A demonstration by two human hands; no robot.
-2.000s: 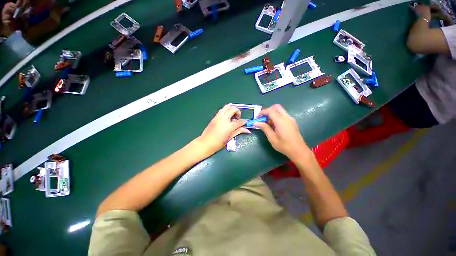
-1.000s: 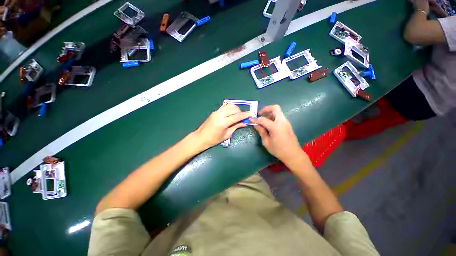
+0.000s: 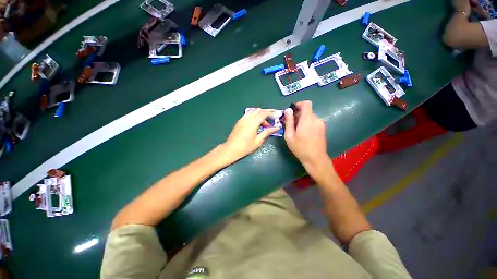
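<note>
A white housing (image 3: 252, 110) lies on the green bench in front of me, mostly covered by my hands. A blue cell (image 3: 278, 132) shows at its near edge, by my left fingertips. My left hand (image 3: 248, 132) holds the housing from the left. My right hand (image 3: 306, 131) is at the housing's right side, its fingers closed on a small dark and white part (image 3: 290, 110) at the housing's upper right. Its exact shape is hidden by the fingers.
Two joined housings (image 3: 297, 79) with blue cells and brown parts lie ahead right, more units (image 3: 384, 84) further right. Another unit (image 3: 56, 196) is at left. A white rail (image 3: 163, 102) with a post (image 3: 309, 22) borders the belt carrying units (image 3: 165, 44). A person's arm (image 3: 460, 27) is at right.
My right fingers have left the blue cell and moved up to the small dark and white part. My left hand has shifted slightly. Units on the belt have moved right.
</note>
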